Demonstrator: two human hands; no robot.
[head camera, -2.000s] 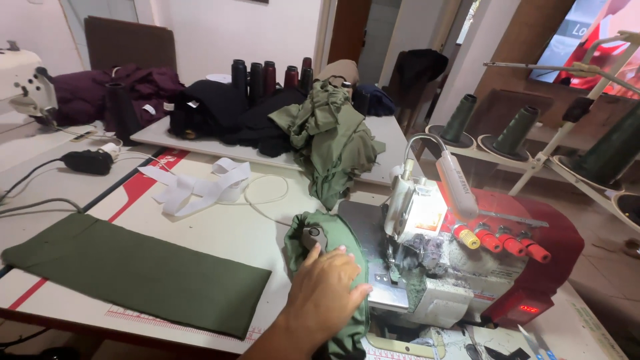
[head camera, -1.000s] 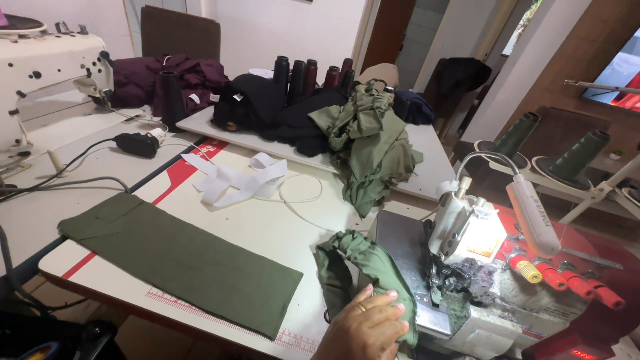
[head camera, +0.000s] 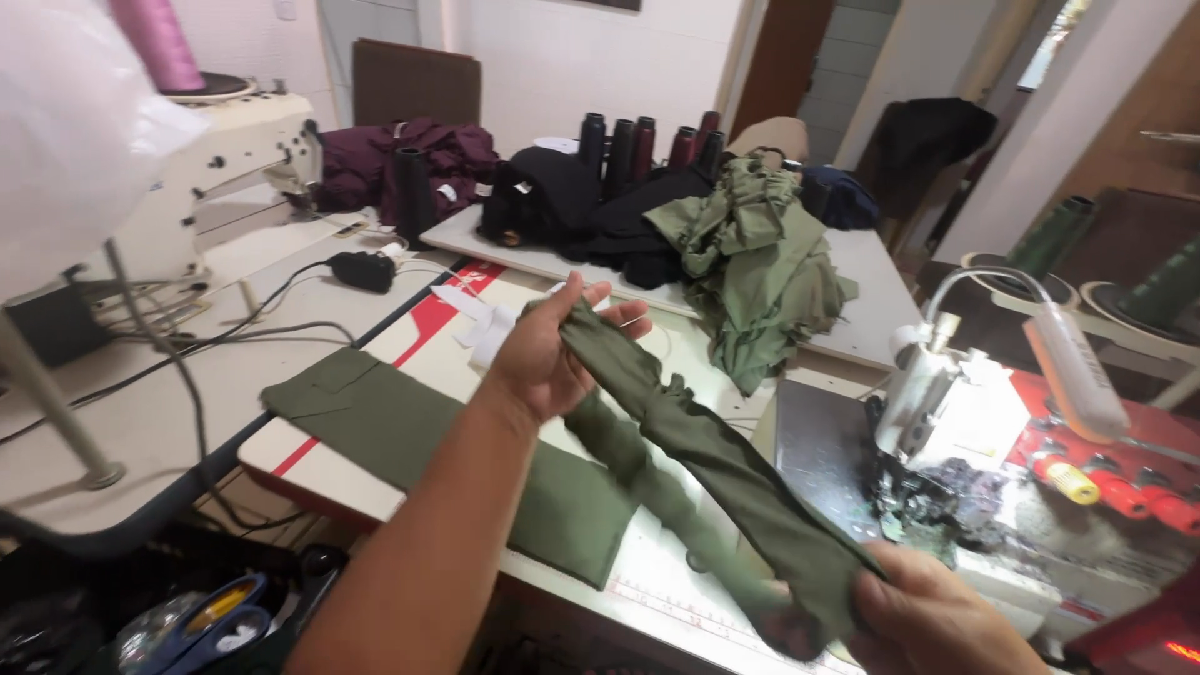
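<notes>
A loop of dark green fabric (head camera: 722, 459) is stretched between my two hands above the table. My left hand (head camera: 558, 352) holds its upper end, the cloth passing between thumb and fingers. At the lower right, my right hand (head camera: 923, 609) grips the other end, with some fingers hidden by the cloth. Beneath my left forearm lies a flat folded green fabric piece (head camera: 572, 506). To the right of the loop is an overlock sewing machine (head camera: 966, 422) with its lamp lit. White elastic or fabric strips (head camera: 478, 323) lie partly hidden behind my left hand.
A raised white board (head camera: 867, 328) bears light green cloth (head camera: 769, 253), black cloth (head camera: 562, 202) and several thread cones (head camera: 644, 145). Another sewing machine (head camera: 234, 150) stands at left, near a black adapter (head camera: 363, 270) with cables. Blue-handled scissors (head camera: 220, 623) are at the lower left.
The green loop, earlier beside the overlock machine under one hand, is now raised and stretched between both hands. My other hand has come into view. The view has shifted left.
</notes>
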